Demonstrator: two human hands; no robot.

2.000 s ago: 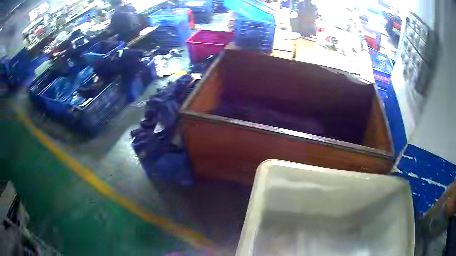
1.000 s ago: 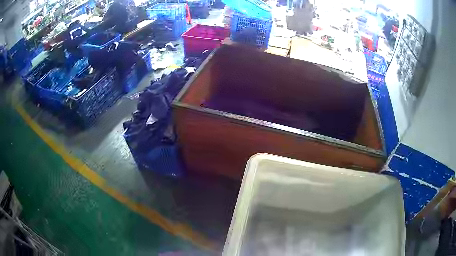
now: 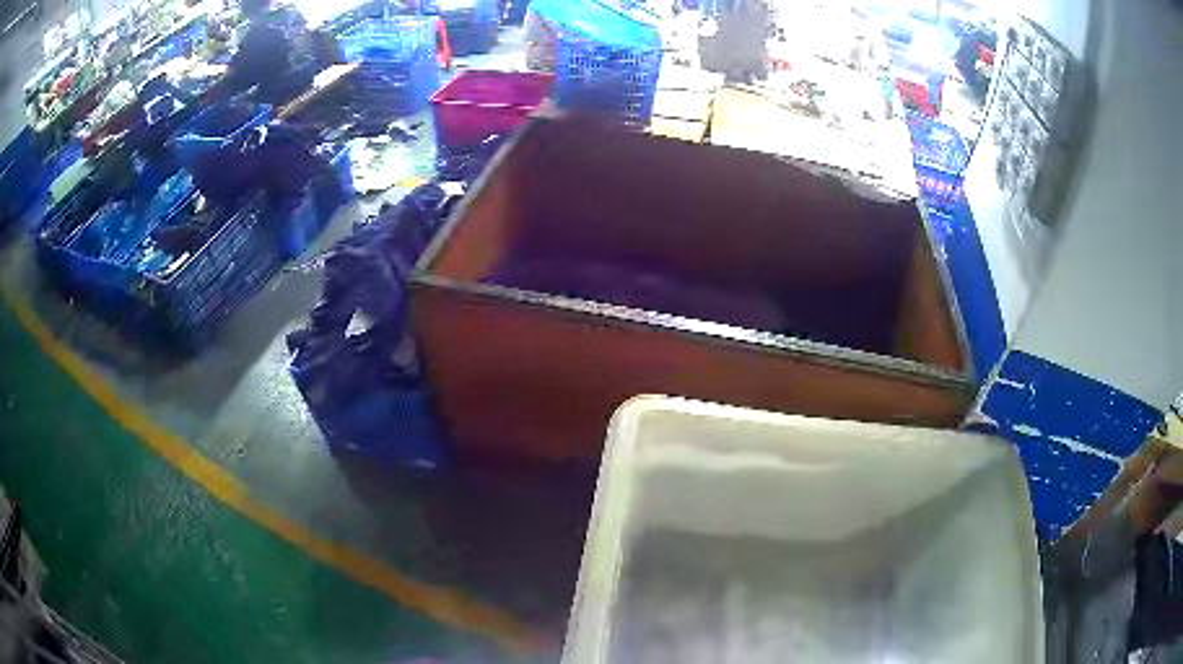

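A cream-white plastic tub truck (image 3: 804, 545) stands nearest in front of me at the lower right, cut off by the bottom edge. Its visible inside shows pale walls and no goods. Just beyond it stands a large red-brown wooden bin (image 3: 558, 376) with a pale rim and dark purple cloth (image 3: 649, 288) low inside. A heap of dark navy cloth (image 3: 370, 298) lies in a blue crate (image 3: 389, 431) at the wooden bin's left side. Neither of my hands is in view.
Blue crates with dark and blue goods (image 3: 214, 279) stand at the left. A red-pink crate (image 3: 487, 110) and a blue crate (image 3: 606, 84) stand behind the wooden bin. A yellow line (image 3: 260, 506) curves across the floor. A white wall with blue panels (image 3: 1070, 422) is at the right.
The wooden bin, the tub truck and the crates have all shifted a little left in view. The tub stays in front of the wooden bin. No hand has appeared.
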